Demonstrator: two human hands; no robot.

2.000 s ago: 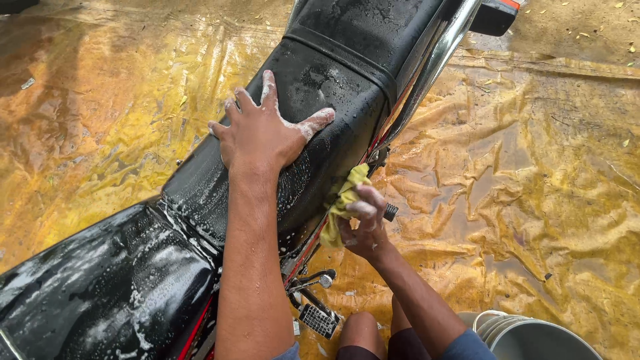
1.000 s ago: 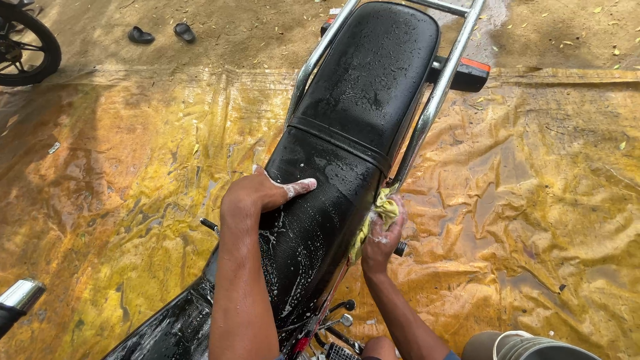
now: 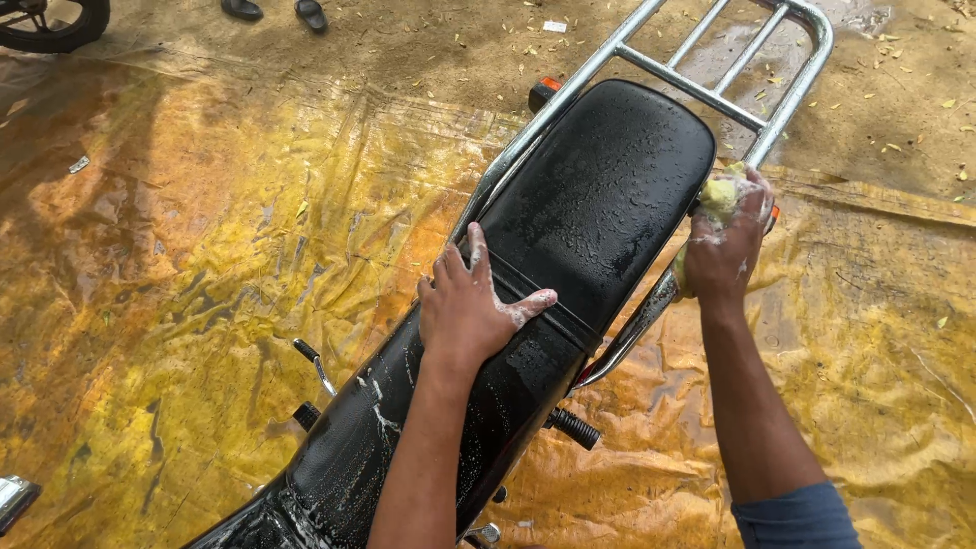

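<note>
The wet black seat (image 3: pixel 610 175) of a motorcycle runs diagonally through the head view, with suds on its front part. My left hand (image 3: pixel 473 305) rests on the seat near its cross strap, fingers spread and foamy, holding nothing. On the right side, my right hand (image 3: pixel 728 236) grips a soapy yellow cloth (image 3: pixel 720 198) against the chrome rear rail (image 3: pixel 640 324). Foam covers its fingers. Part of the cloth is hidden beneath that hand.
A chrome rear carrier (image 3: pixel 713 99) extends behind the seat. Footpegs (image 3: pixel 576 428) stick out at the sides. A yellow-orange tarpaulin (image 3: pixel 229 305) lies wet and wrinkled underneath. Black sandals (image 3: pixel 311 14) and another motorcycle's wheel (image 3: pixel 53 27) are at the top left.
My right hand has moved with the cloth from beside the seat's middle toward the rear, along the chrome rail. My left hand is farther back, near the strap. The view has shifted rearward.
</note>
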